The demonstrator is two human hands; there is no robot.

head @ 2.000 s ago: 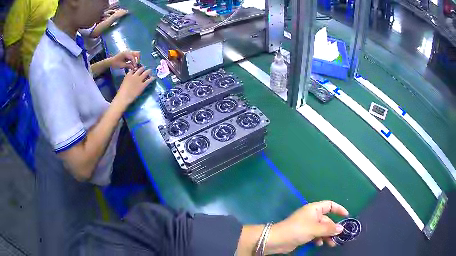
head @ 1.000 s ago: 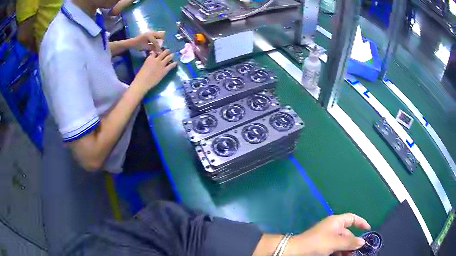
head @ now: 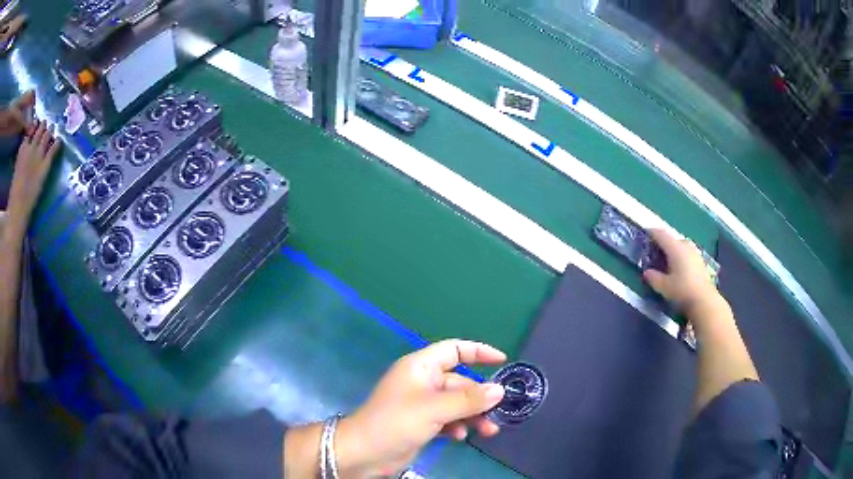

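Note:
My left hand [head: 421, 398] holds a round insert [head: 520, 393] between thumb and fingers, above the edge of the black mat [head: 608, 374]. The insert is a dark disc with pale rings. My right hand [head: 681, 271] reaches across the white strip and grips the near end of a three-seat metal plate [head: 617, 232]; the fingers cover part of the plate. Stacked filled plates [head: 201, 234] stand at the left, with dark ringed inserts in their top seats.
A metal post [head: 337, 65] and a squeeze bottle [head: 289, 64] stand behind the stacks. Another plate [head: 393, 105], a small white-framed display [head: 517, 103] and a blue bin [head: 402, 33] lie beyond. A neighbour's hand [head: 36, 154] is at far left.
The view has swung right. My right hand has come into view and taken hold of a plate on the far line. My left hand still holds the insert.

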